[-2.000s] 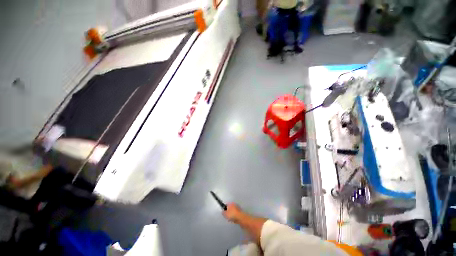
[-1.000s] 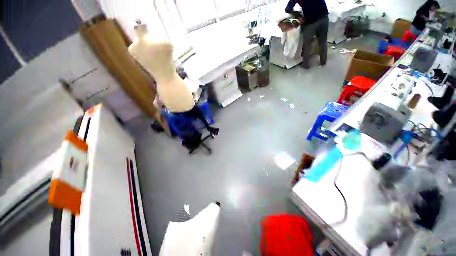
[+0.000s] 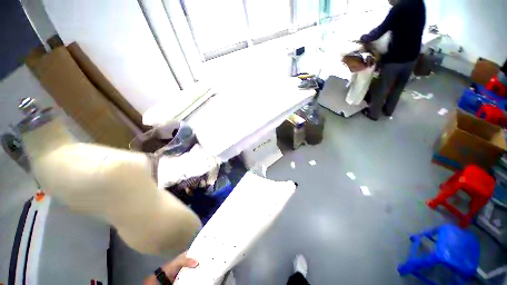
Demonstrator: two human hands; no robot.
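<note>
My left hand (image 3: 185, 262), with a dark band on its wrist, shows at the bottom edge, left of centre. It grips the lower left part of a large off-white stiff sheet (image 3: 236, 228), which looks like paper pattern pieces with small dark marks. The sheet slants up to the right in front of me, with a small dark spot at its upper right corner. The hand is partly cut off by the picture's edge. My right hand is not in view.
A cream dress form (image 3: 105, 183) stands close on the left, beside the white cutting machine (image 3: 72, 239). Behind are a white table (image 3: 250, 114) and a standing person (image 3: 397, 55). Red (image 3: 466, 189) and blue (image 3: 445, 250) stools and a cardboard box (image 3: 470, 139) are at right.
The view has turned and moved towards the dress form and white table. The cutting machine slid to the lower left. My left hand has come into view on the sheet; my right hand has left view.
</note>
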